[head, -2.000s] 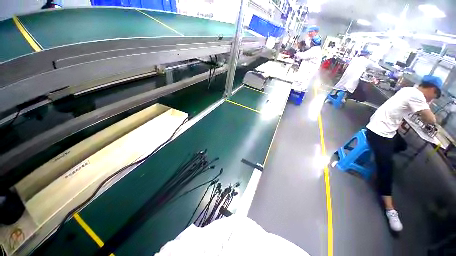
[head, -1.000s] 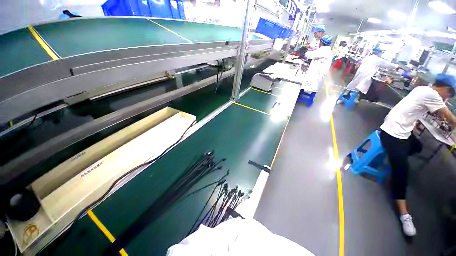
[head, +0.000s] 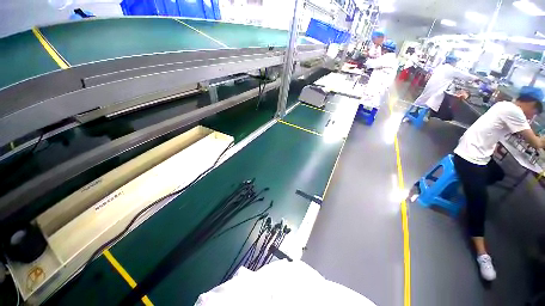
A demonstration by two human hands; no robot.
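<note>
A long bundle of thin black cables (head: 197, 242) lies diagonally on the green bench mat (head: 257, 158), its small lumpy ends fanned out toward the middle of the bench. A second, shorter group of black cables (head: 257, 248) lies to its right, near the bench's front edge, partly hidden by a white sleeve or garment (head: 287, 287) at the bottom of the picture. Neither of my hands is in view, so whether they hold anything cannot be seen.
A long cream tray (head: 137, 179) lies behind the cables, with a black roll (head: 27, 244) at its left end and a black cord along it. A grey box (head: 313, 95) stands farther down the bench. A person sits on a blue stool (head: 441, 186) across the aisle.
Since two seconds ago the view has shifted, so the bench and aisle sit slightly farther right. The cables lie as before. The white garment at the bottom has shifted slightly.
</note>
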